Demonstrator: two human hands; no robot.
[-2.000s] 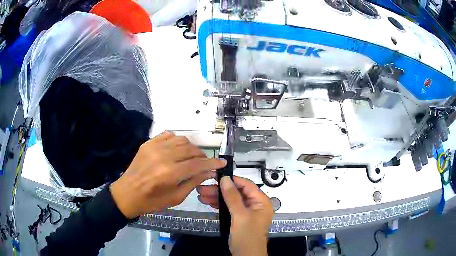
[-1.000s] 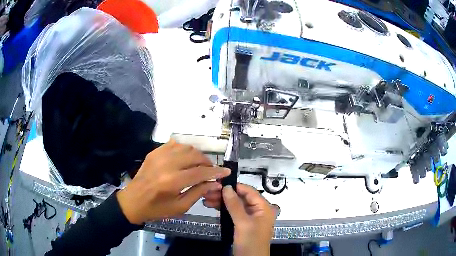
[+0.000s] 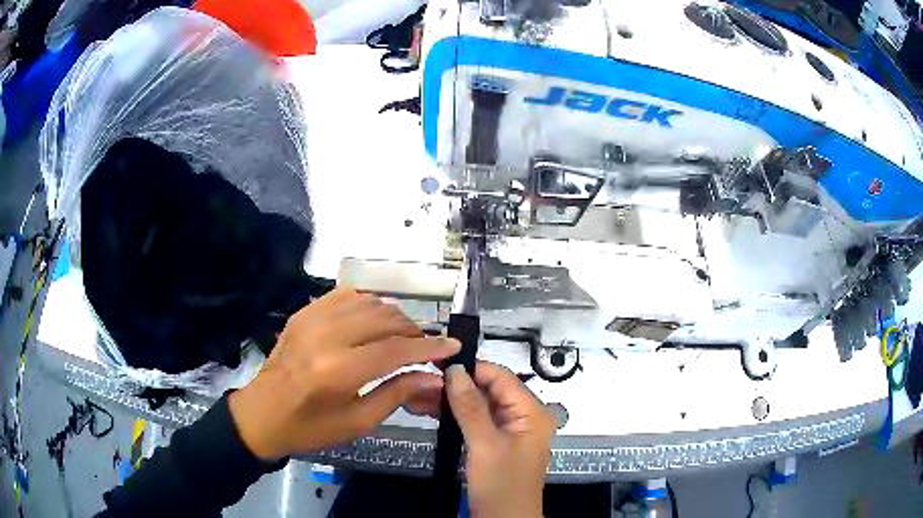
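A narrow black fabric strip (image 3: 463, 331) runs from the strip guide (image 3: 471, 278) down past the table's front edge. My left hand (image 3: 339, 369) comes from the left and pinches the strip's left side between thumb and finger. My right hand (image 3: 496, 420) holds the strip just below, thumb on top. The presser foot and needle area (image 3: 478, 218) of the white coverstitch machine (image 3: 648, 152) is above both hands, not touched by them. The strip's lower end is cut off by the frame.
A clear plastic bag (image 3: 218, 121) with a heap of black pieces (image 3: 182, 263) is at the left, a few ends reaching toward my left hand. An orange-red disc (image 3: 265, 22) and black cord loops (image 3: 398, 46) are behind. Yellow-green handles (image 3: 893, 346) are at the right.
The camera view has shifted slightly. Black ends from the heap now show beside my left hand. Both hands keep hold of the strip in nearly the same place below the guide.
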